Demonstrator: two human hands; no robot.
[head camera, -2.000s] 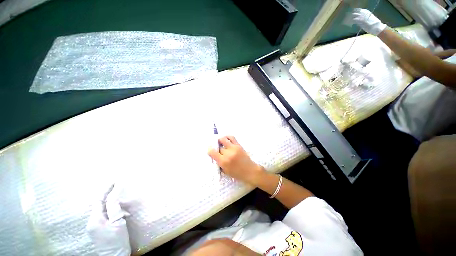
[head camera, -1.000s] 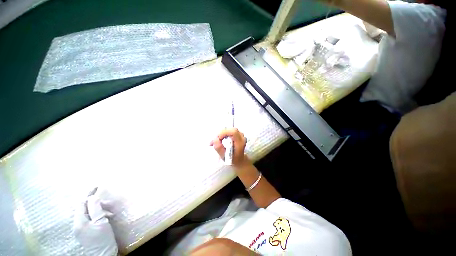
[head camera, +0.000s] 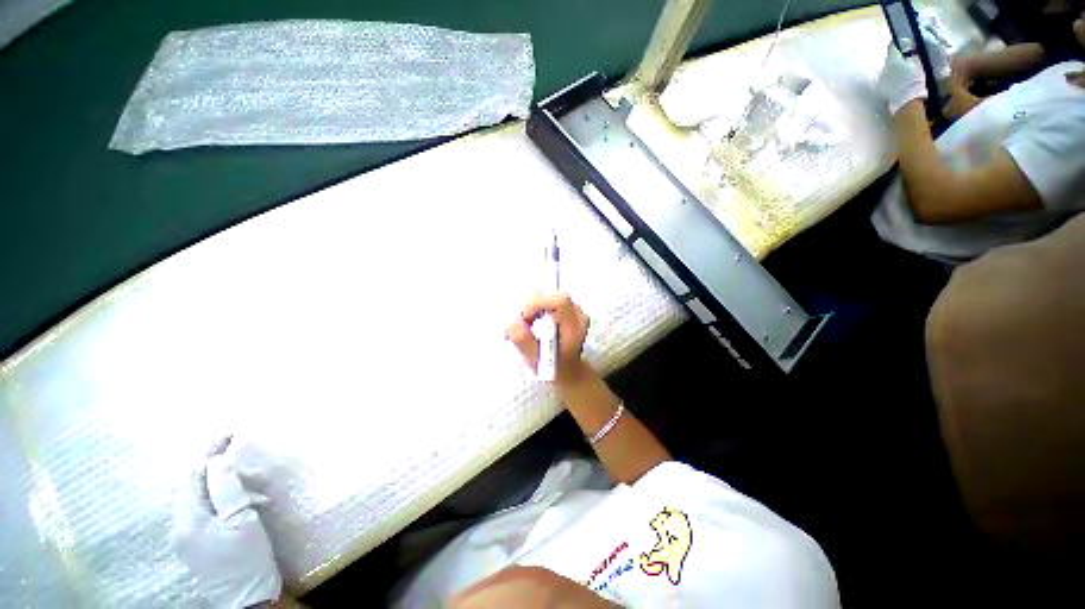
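My right hand (head camera: 552, 334) is bare, with a bracelet on the wrist. It holds a white paint marker (head camera: 547, 345) upright over the padded bench, its grey tip pointing away from me. My left hand (head camera: 230, 523), in a white glove, rests on the bench at the lower left; its finger positions are unclear and nothing shows in it. A metal chassis (head camera: 678, 226) with a black outer rim and silver-grey inside lies across the bench to the right of the marker, not touched by either hand. Its black front face with pale rectangular windows is towards me.
The white bench padding (head camera: 357, 321) runs along a green surface (head camera: 71, 226). A bubble wrap sheet (head camera: 333, 86) lies on the green. A pale post (head camera: 669, 45) stands behind the chassis. At the upper right, a person (head camera: 988, 167) with a white glove holds a black panel (head camera: 914, 54).
The black piece on the green surface is out of view. The other person now holds a black panel. My right hand has moved right with the marker and turned it more upright.
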